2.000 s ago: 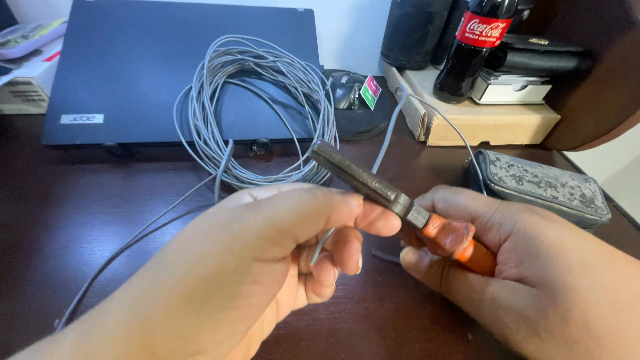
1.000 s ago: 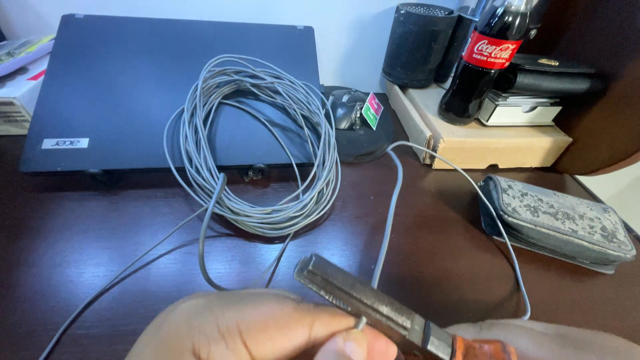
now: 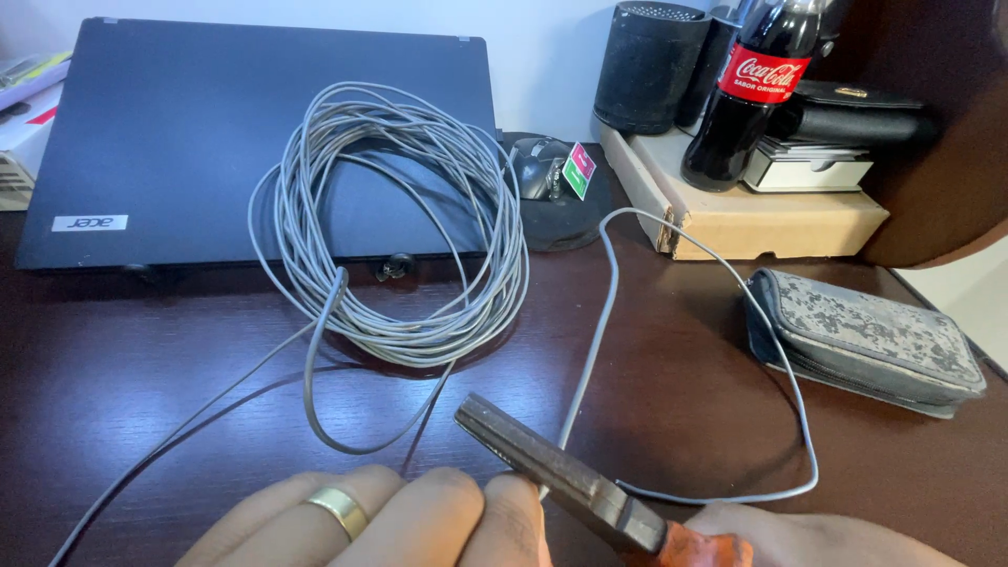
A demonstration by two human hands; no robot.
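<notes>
At the bottom centre my left hand (image 3: 394,524), with a ring on one finger, is closed on a grey cable (image 3: 592,354) beside the plier jaws. My right hand (image 3: 803,535), mostly cut off by the lower edge, grips the orange handle of metal pliers (image 3: 563,472). Their jaws point up and left and lie across the cable near my left fingertips; whether they bite on it cannot be told. The cable bends up and loops round to the right. A large coil of grey cable (image 3: 504,307) leans on a closed Acer laptop (image 3: 181,142).
A mouse (image 3: 539,167) rests on a dark pad (image 3: 563,228) right of the laptop. Behind stand a Coca-Cola bottle (image 3: 728,130) on a cardboard box (image 3: 780,228), a black mesh-topped cylinder (image 3: 646,71) and a black case (image 3: 858,118). A worn zippered pouch (image 3: 874,335) lies at right on the dark wooden table (image 3: 197,331).
Both hands and the pliers have gone from mid-view to the lower edge since two seconds ago. The loose cable on the right now shows as a wide loop.
</notes>
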